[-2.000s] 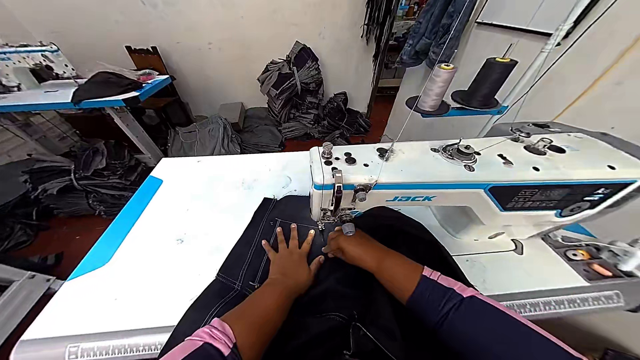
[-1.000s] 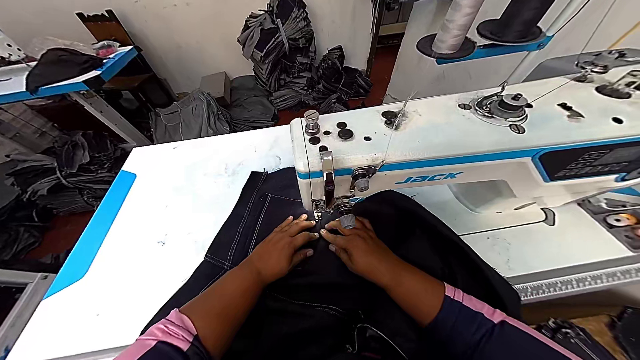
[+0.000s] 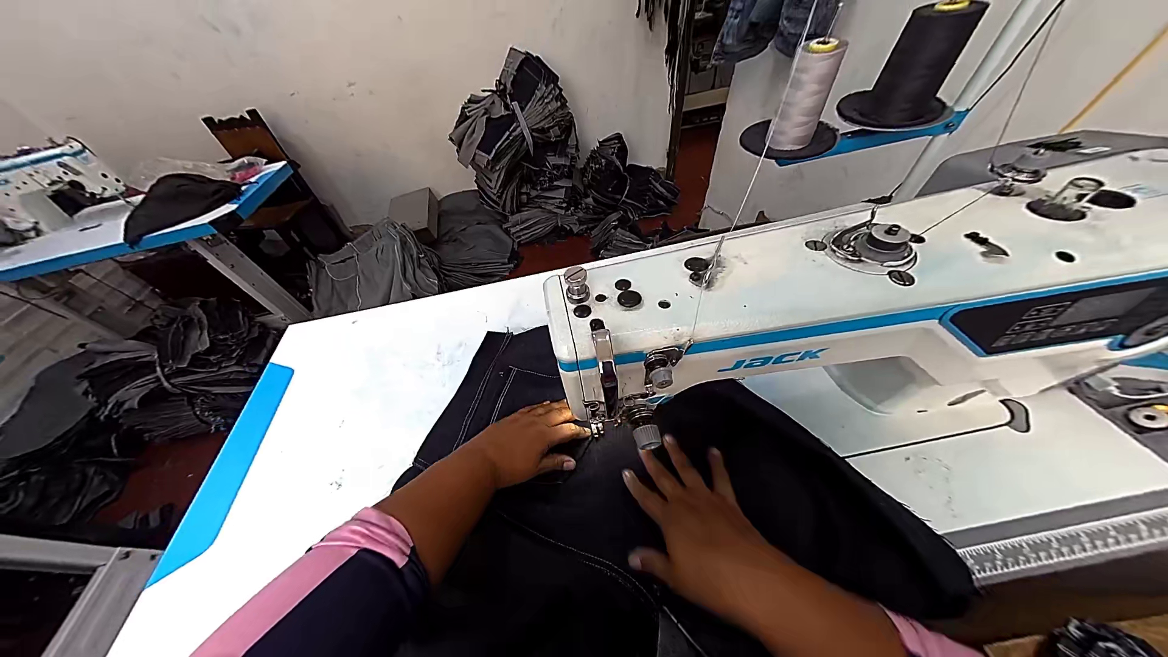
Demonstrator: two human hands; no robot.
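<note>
A dark denim garment piece (image 3: 566, 529) with pale stitching lies across the white sewing table (image 3: 365, 401) and under the head of a Jack sewing machine (image 3: 776, 301). My left hand (image 3: 525, 444) rests on the denim just left of the presser foot (image 3: 598, 427), its fingertips close to the foot. Spread and fairly flat, my right hand (image 3: 698, 525) lies on the cloth to the right and nearer to me. Neither hand pinches anything visibly. The needle tip is too small to make out.
White (image 3: 808, 96) and black thread cones (image 3: 926, 64) stand behind the machine. Bundles of grey and dark cloth (image 3: 520, 137) lie by the wall. Another sewing table (image 3: 128, 224) is at the left. A ruler strip (image 3: 1068, 547) edges the table at right.
My right hand has drawn back from beside the presser foot towards me and to the right, its fingers now spread. My left hand stays near the foot. The view has shifted.
</note>
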